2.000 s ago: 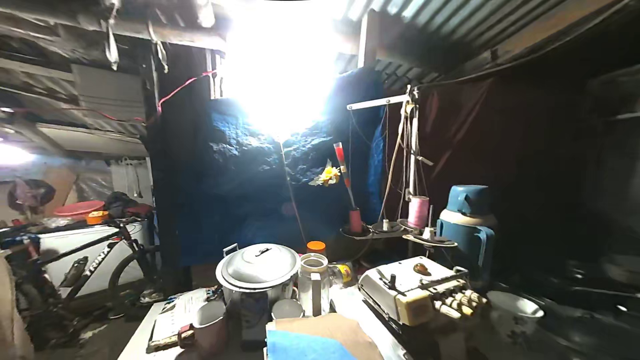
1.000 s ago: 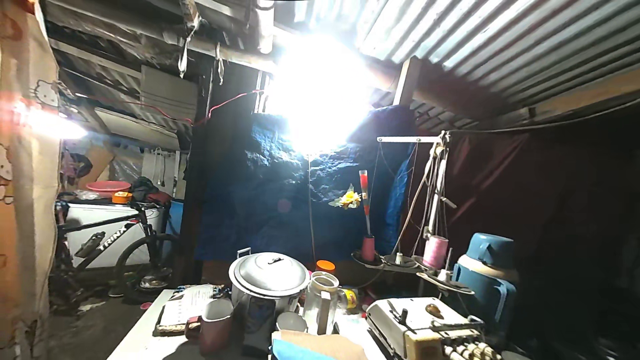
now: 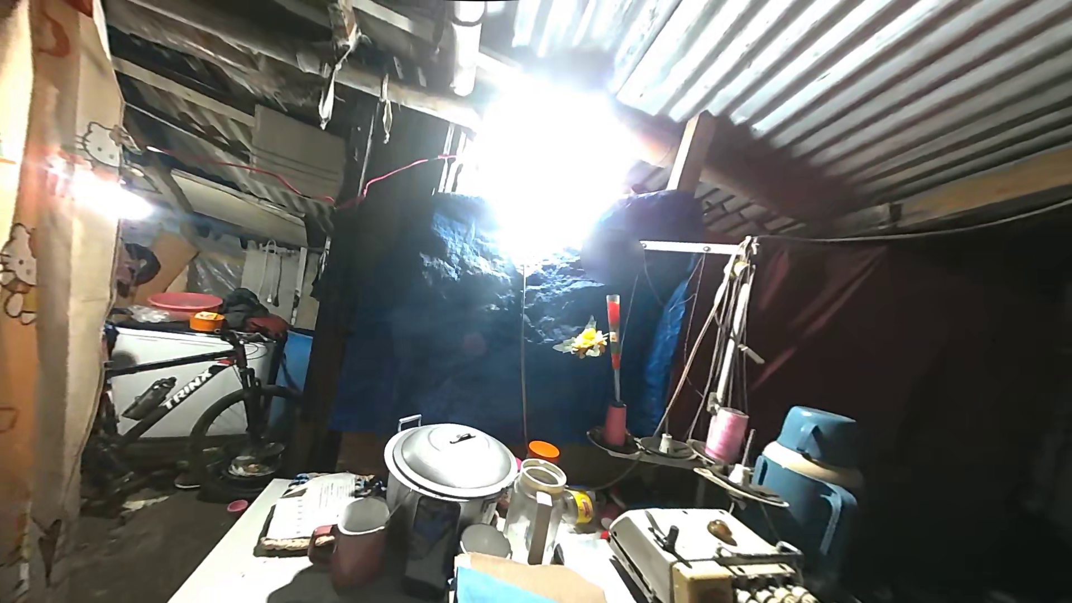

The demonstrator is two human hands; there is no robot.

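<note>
Neither of my hands shows in the head view. A lidded metal pot (image 3: 452,461) stands on the white table (image 3: 222,544), with a dark red mug (image 3: 360,544) at its left and a clear glass jar (image 3: 529,515) at its right. Behind the mug lies an open book or notebook (image 3: 311,507). A piece of cardboard (image 3: 536,578) with a blue part is at the bottom edge. An overlock sewing machine (image 3: 703,553) sits at the right, below a thread stand (image 3: 670,452) that carries a pink thread cone (image 3: 726,434) and a red one (image 3: 615,425).
A blue thermos jug (image 3: 808,486) stands behind the machine at the right. On the left are a hanging curtain (image 3: 59,335) and a black bicycle (image 3: 201,385) in front of a white chest (image 3: 159,385). A very bright lamp (image 3: 553,159) hangs over the table.
The view has swung left and tilted upward, bringing the patterned curtain in at the left. The things on the table show no plain movement.
</note>
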